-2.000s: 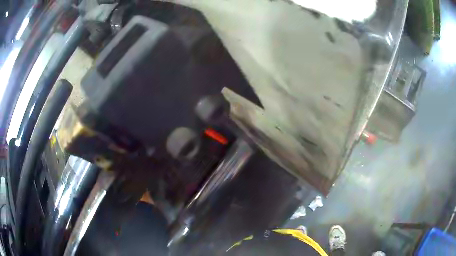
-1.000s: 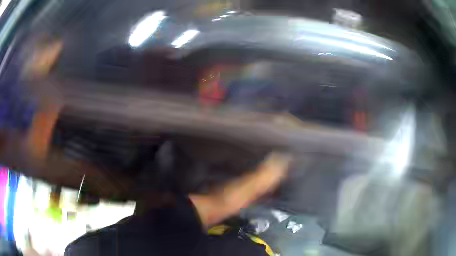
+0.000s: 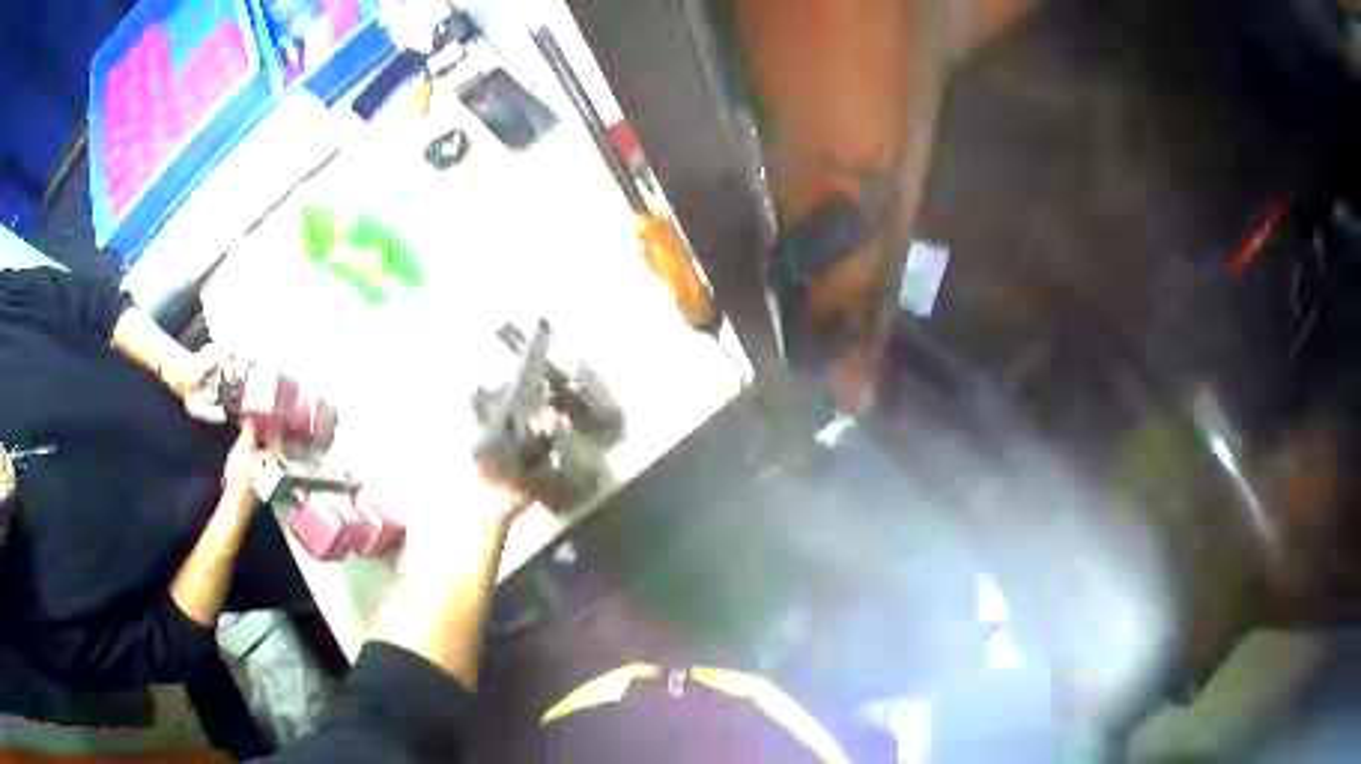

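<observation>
Grey metal mould core inserts (image 3: 545, 426) lie in a blurred cluster on the white-topped table near its front edge. My left hand (image 3: 505, 493) reaches from the bottom and touches the near side of the cluster. Its fingers are hidden or blurred, so its grip is unclear. My right hand is not in view. Pink mouldings (image 3: 346, 525) on a metal bar are at the table's left edge. Another person's hands (image 3: 202, 391) are at a second group of pink mouldings (image 3: 284, 411).
The other person (image 3: 105, 478) stands at the left. Blue crates (image 3: 269, 75), one with pink parts, are at the upper left. A green item (image 3: 363, 251), a dark phone-like slab (image 3: 508, 111) and an orange-handled screwdriver (image 3: 676, 269) lie on the table (image 3: 433, 343). An orange-framed machine door (image 3: 828, 90) is beside it.
The view has swung from the machine to the table. The blurred arm seen over the machine earlier is out of that place; my left hand is now at the metal inserts.
</observation>
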